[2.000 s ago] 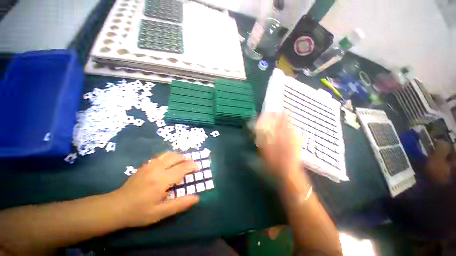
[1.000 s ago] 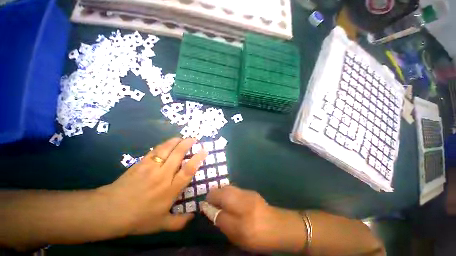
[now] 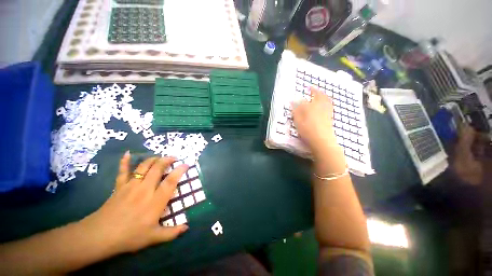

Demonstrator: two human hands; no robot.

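A green circuit board panel [image 3: 204, 207] lies on the dark green surface, with rows of white-faced square components [image 3: 186, 192] on it. A green strip shows bare at its lower right. My left hand [image 3: 135, 207], with a ring, lies spread over the panel's left part and hides some of it. My right hand [image 3: 314, 119] is over the white component tray [image 3: 278, 102], fingers bent down onto its components. Whether the fingers hold a component cannot be seen. One loose white holed piece [image 3: 217, 228] lies right of my left thumb.
Loose white pieces [image 3: 86, 129] lie beside the blue bin [image 3: 21, 129]. Two green panel stacks [image 3: 182, 103] stand before the perforated boards [image 3: 151, 66]. Bottles [image 3: 350, 32] and a black round item [image 3: 317, 19] are behind. A white carrier [image 3: 415, 135] and another person's hand [image 3: 466, 153] are right.
My right hand has moved from the panel's lower edge to the tray. My left hand stays on the panel, which now sits slanted. The loose piece by my left thumb now shows.
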